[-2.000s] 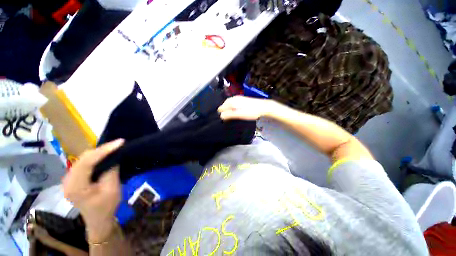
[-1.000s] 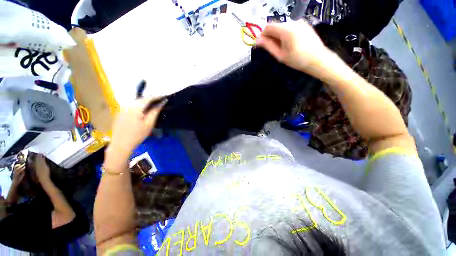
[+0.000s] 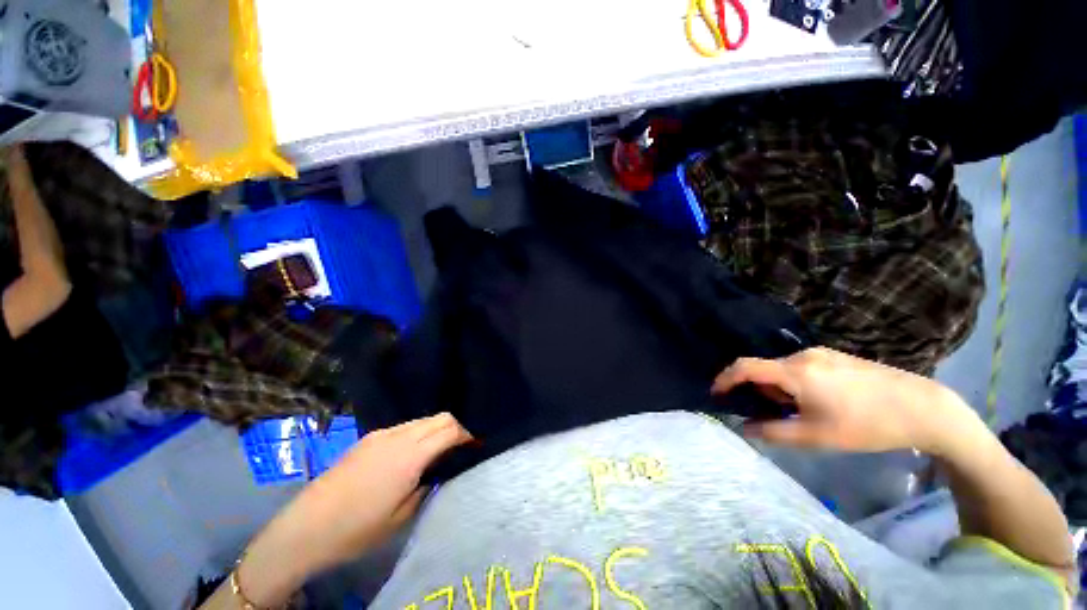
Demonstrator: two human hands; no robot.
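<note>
The black garment (image 3: 584,322) lies spread over my lap in front of the table, its near edge by my waist. My left hand (image 3: 399,471) is at its near left edge with the fingertips on the cloth. My right hand (image 3: 811,399) pinches the near right edge between thumb and fingers. Two narrow ends of the cloth point toward the table. Parts of the garment's sides merge with the dark shadows, so its full outline is hard to tell.
Scissors (image 3: 718,24) lie on the white table (image 3: 477,60); another pair (image 3: 154,86) is by the brown board (image 3: 210,95). Plaid garments (image 3: 852,238) heap at right, others (image 3: 256,369) at left near a blue crate (image 3: 370,244). Another person's arm (image 3: 33,256) is at far left.
The black garment has come off the table edge and down onto my lap. Both hands have drawn back toward my waist, holding its near edge. The view has tilted down.
</note>
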